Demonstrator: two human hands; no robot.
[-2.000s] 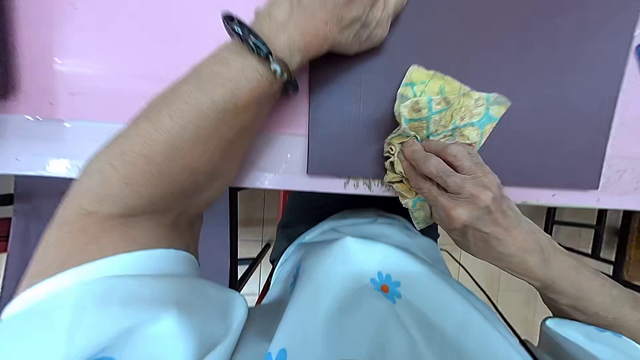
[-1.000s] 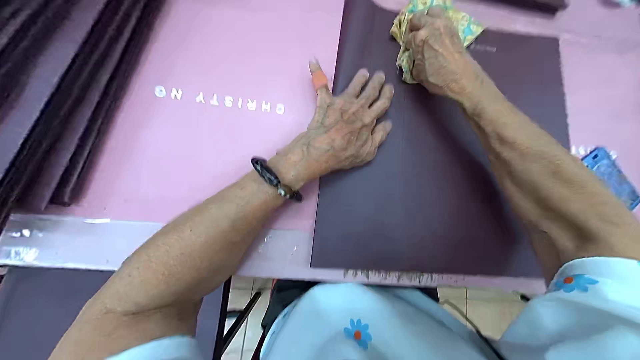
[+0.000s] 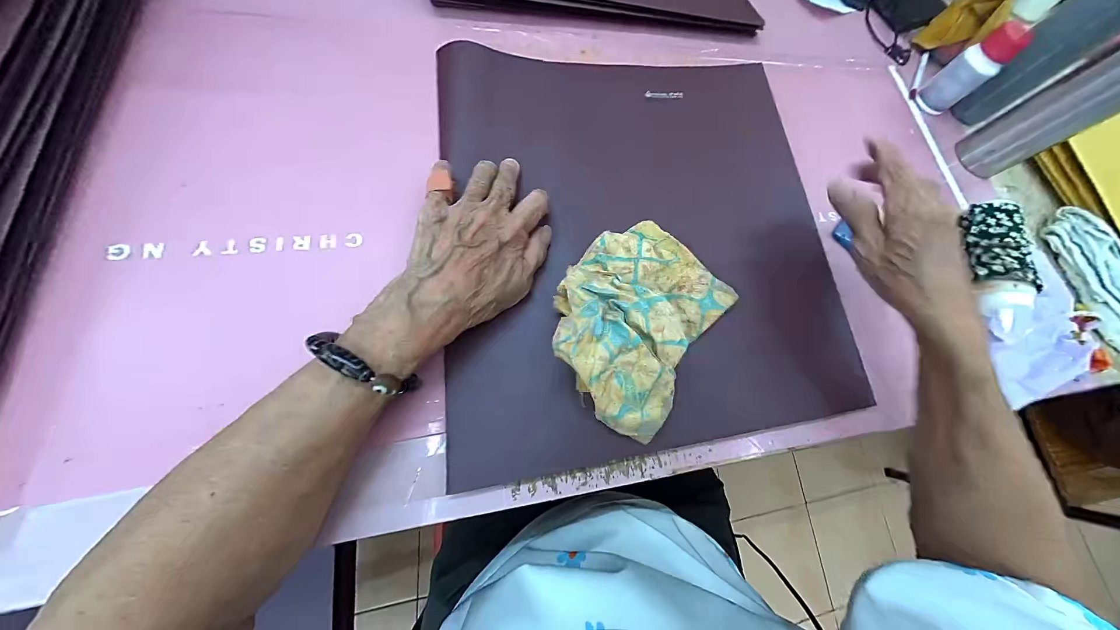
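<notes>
A dark purple sheet [image 3: 542, 429], folded over along its left side, lies on the pink-covered table. My left hand [image 3: 486, 245] rests flat on its left edge, fingers spread, with an orange band around one finger. A crumpled yellow cloth with a turquoise pattern [image 3: 639, 324] lies on the sheet, touched by neither hand. Off the sheet's right edge, my right hand [image 3: 901, 227] is raised and slightly blurred, with nothing seen in it. A small blue object [image 3: 843, 234] shows partly behind its fingers.
Dark stacked sheets stand at the left [image 3: 52, 131] and at the top [image 3: 612, 10]. At the right are a red-capped bottle [image 3: 971, 74], grey cylinders [image 3: 1041, 114], a patterned dark roll [image 3: 1000, 245] and a folded cloth [image 3: 1089, 262]. The pink table cover [image 3: 245, 350] bears lettering.
The yellow cloth, held in my right hand near the sheet's top a second ago, now lies released on the sheet. My right hand has moved off to the right. My left hand stays on the left edge.
</notes>
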